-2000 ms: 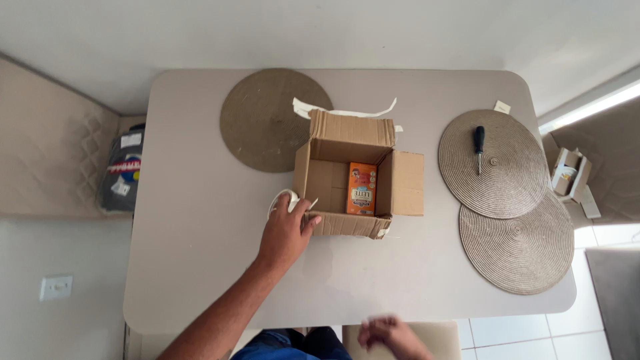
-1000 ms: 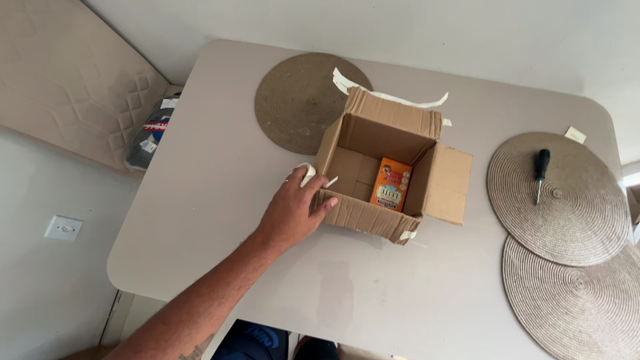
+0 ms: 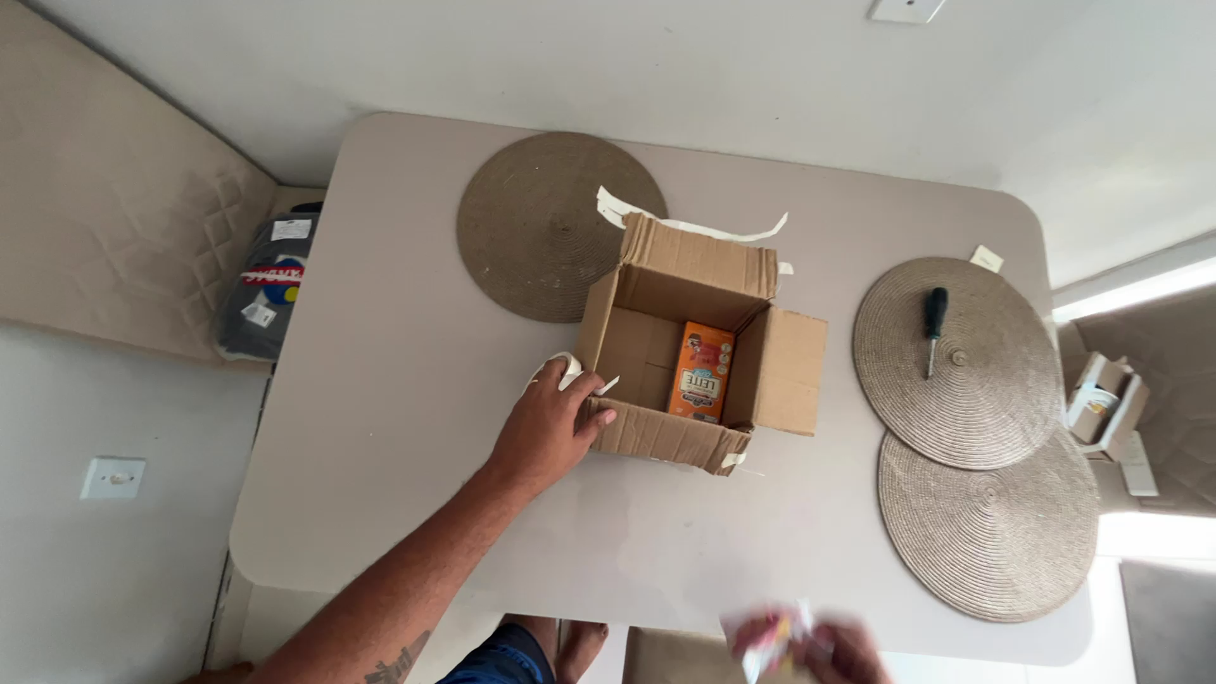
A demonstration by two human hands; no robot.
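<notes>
An open cardboard box [image 3: 679, 435] stands on the table with its flaps folded outward. Inside it, toward the right, lies an orange printed carton [image 3: 701, 370]. My left hand [image 3: 556, 418] grips the box's near left corner, thumb and fingers on the edge, beside a curl of white tape [image 3: 568, 369]. A longer torn white strip [image 3: 708, 230] hangs along the far flap. Low in the view, past the table's near edge, my right hand [image 3: 836, 651] holds a small blurred packet [image 3: 768, 638], pink, white and yellow.
A round woven placemat [image 3: 532, 228] lies partly behind the box. Two more placemats [image 3: 993, 532] overlap at the right, a dark-handled screwdriver [image 3: 935, 328] on the upper one. A small open box [image 3: 1107, 404] sits beyond the table's right edge, and a dark packed bag [image 3: 266, 285] beyond the left.
My right hand, blurred and with no packet visible two seconds ago and out of view one second ago, is back in view with a packet. My left hand stays at the box corner.
</notes>
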